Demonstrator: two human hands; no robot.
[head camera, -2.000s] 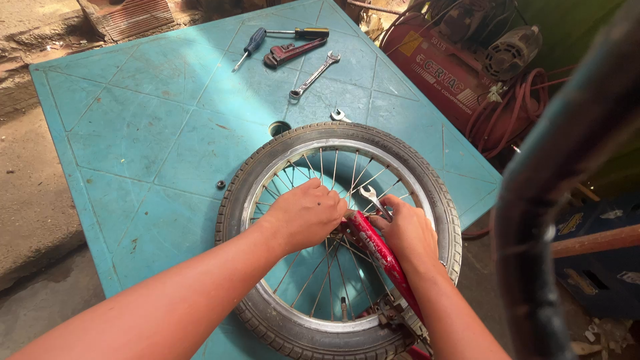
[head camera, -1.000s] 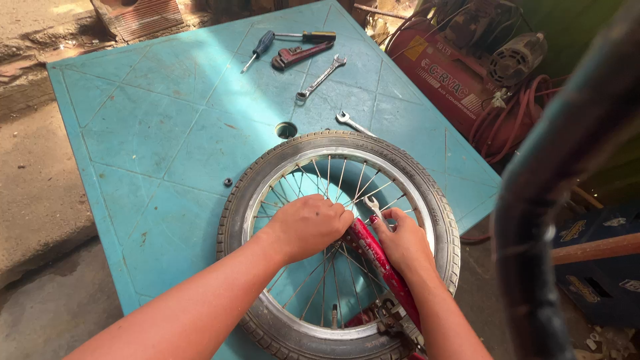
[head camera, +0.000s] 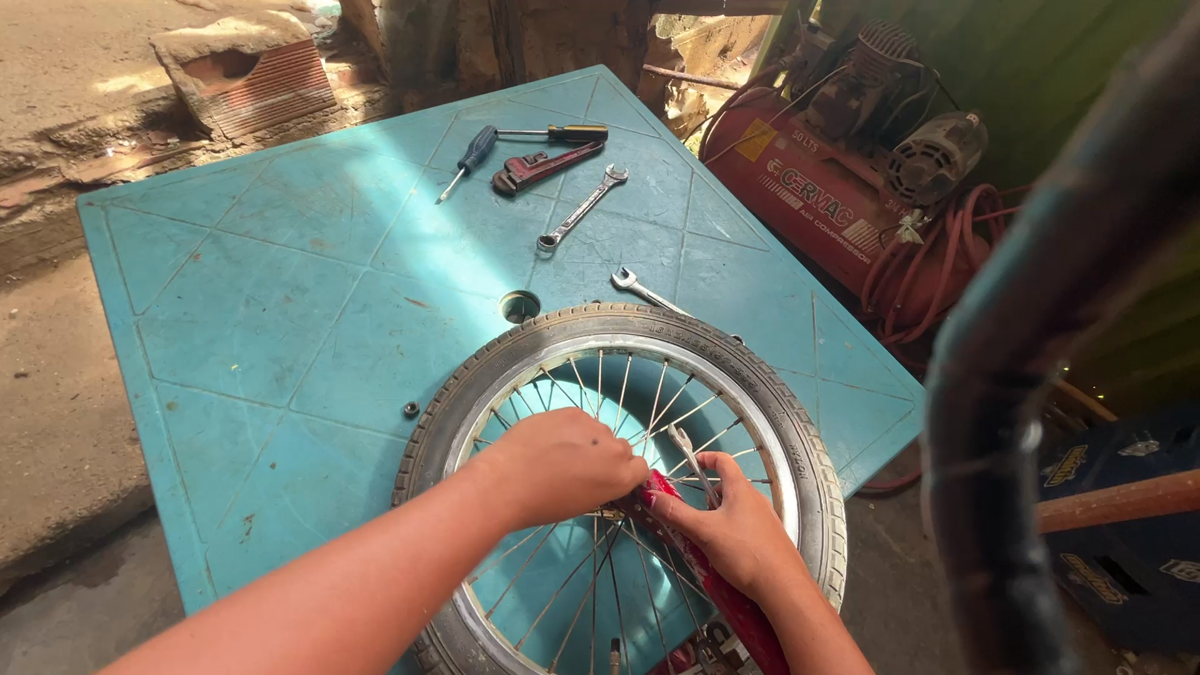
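Observation:
A spoked bicycle wheel (head camera: 817, 506) with a black tire lies on the blue table (head camera: 234, 328). Across its hub runs a red metal frame part (head camera: 717, 591). My left hand (head camera: 562, 466) has its fingers curled at the upper end of that part, near the hub; whatever lies under the fingertips is hidden. My right hand (head camera: 727, 516) holds a wrench (head camera: 687, 450), its open jaw pointing up over the spokes, and the thumb rests on the red part. Beyond the tire lies another wrench (head camera: 647, 289). A small nut (head camera: 412, 409) sits left of the tire.
Farther back on the table lie a combination wrench (head camera: 583, 208), a red pipe wrench (head camera: 547, 167), a blue-handled screwdriver (head camera: 476, 150) and a yellow-and-black-handled one (head camera: 572, 133). A red air compressor (head camera: 806, 178) stands behind right. A dark curved tube (head camera: 984, 375) crosses the right foreground.

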